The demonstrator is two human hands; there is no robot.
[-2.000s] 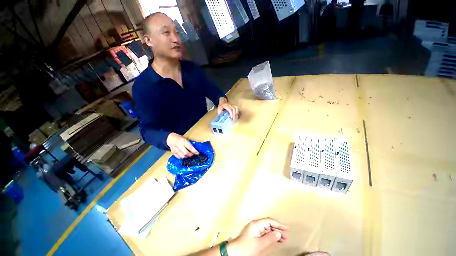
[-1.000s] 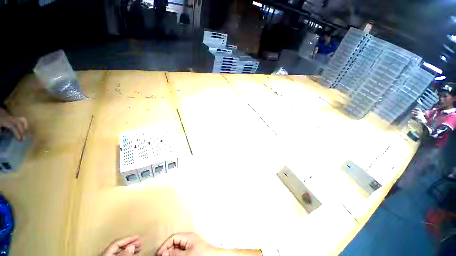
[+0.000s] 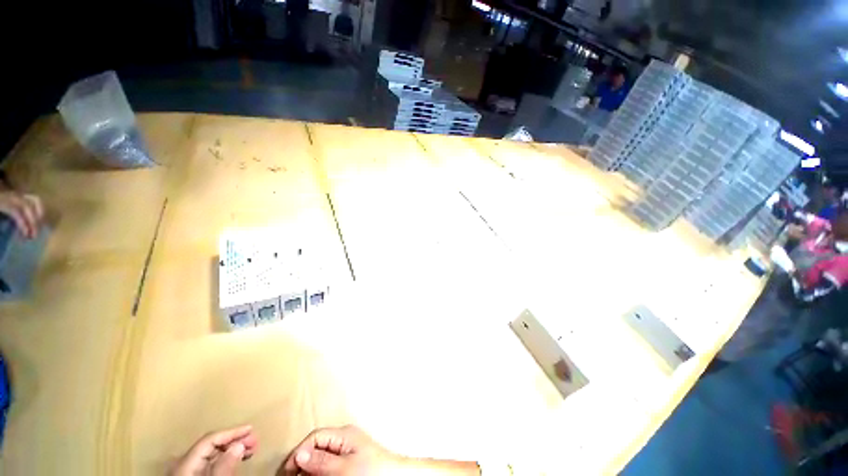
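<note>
A row of light grey metal enclosures (image 3: 270, 279) stands on the table in front of me, slotted faces up and dark openings towards me. My left hand (image 3: 218, 453) is at the bottom edge, partly cut off, fingers loosely bent, with nothing visible in it. My right hand (image 3: 337, 452) is just right of it, fingers curled; I cannot tell if it holds something small. Both hands are apart from the enclosures. Two more pieces, a narrow one (image 3: 549, 353) and another (image 3: 662, 337), lie at the right of the table.
A clear bag of small parts (image 3: 107, 130) stands at the far left. A co-worker's hand (image 3: 23, 212) rests on an enclosure (image 3: 19, 260) at the left edge. Tall grey stacks (image 3: 693, 149) stand far right, beside a person in pink (image 3: 823, 251).
The view has turned right, so the co-worker and blue bag have mostly left the picture. My right hand has come into view beside my left. The enclosure row appears unmoved on the table.
</note>
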